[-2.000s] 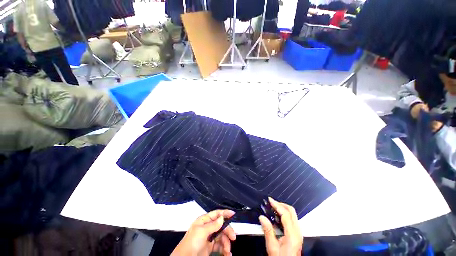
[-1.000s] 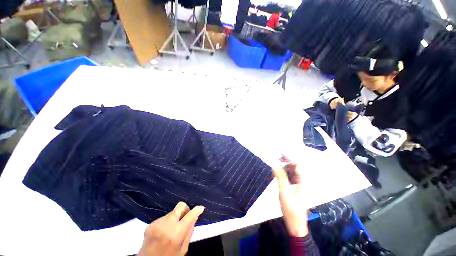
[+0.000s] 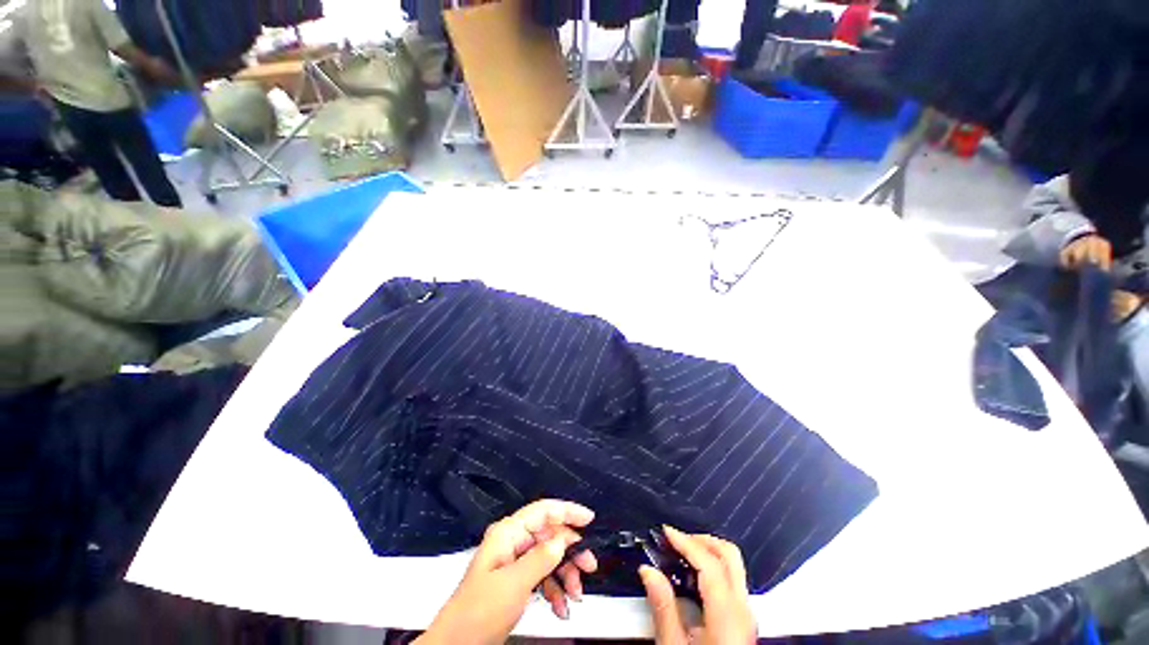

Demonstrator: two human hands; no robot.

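Dark pinstriped trousers [image 3: 542,378] lie bunched on the white table [image 3: 605,239], with thin pale stripes. Their near edge is gathered at the table's front edge. My left hand [image 3: 523,567] pinches the dark cloth there between thumb and fingers. My right hand [image 3: 699,586] holds the cloth a little to the right, with a small dark shiny thing and a metal glint at its fingertips. I cannot tell if that is a snip or a fastener. The hands are close together but apart.
A hanger [image 3: 750,246] lies on the far tabletop. A blue bin [image 3: 321,227] stands at the table's far left corner, beside olive sacks [image 3: 151,258]. Dark garments [image 3: 101,491] are heaped at left. A person's hand [image 3: 1086,252] holds denim-like cloth [image 3: 1008,372] at the right.
From one second ago, the view has swung back left. My right hand, then raised right of the trousers, is back at the near edge. My left hand has also taken hold of cloth.
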